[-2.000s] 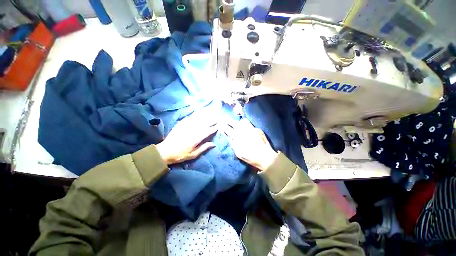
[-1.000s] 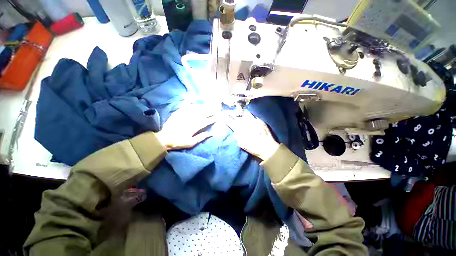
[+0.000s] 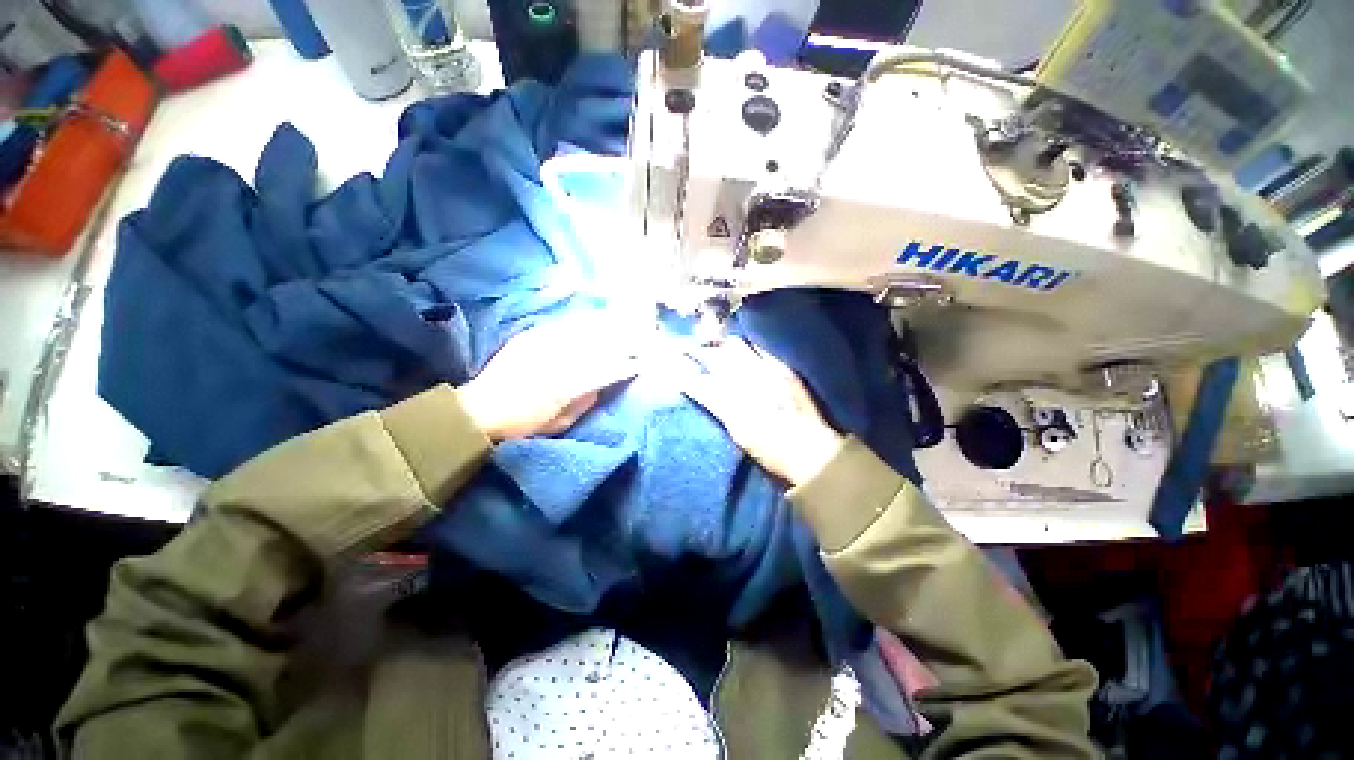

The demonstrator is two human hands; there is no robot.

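A large blue garment (image 3: 371, 282) lies bunched over the table left of the needle and hangs over the front edge. The white HIKARI sewing machine (image 3: 891, 223) stands at the centre right. My left hand (image 3: 547, 379) lies flat on the cloth left of the needle area. My right hand (image 3: 757, 401) lies on the cloth just in front of the presser foot (image 3: 713, 315). The fingertips of both hands are close together and partly lost in the lamp glare. The needle and the seam cannot be made out.
Black scissors (image 3: 918, 398), a round black disc (image 3: 989, 437), silver bobbins (image 3: 1054, 432) and thin tweezers (image 3: 1062, 493) lie under and right of the machine arm. An orange tray (image 3: 82, 164) and a red thread cone (image 3: 204, 60) are far left. Bottles stand behind the cloth.
The dark number-printed cloth at the right has gone from the table's right end, uncovering small metal parts and a blue strip. The blue cloth has shifted slightly near my hands.
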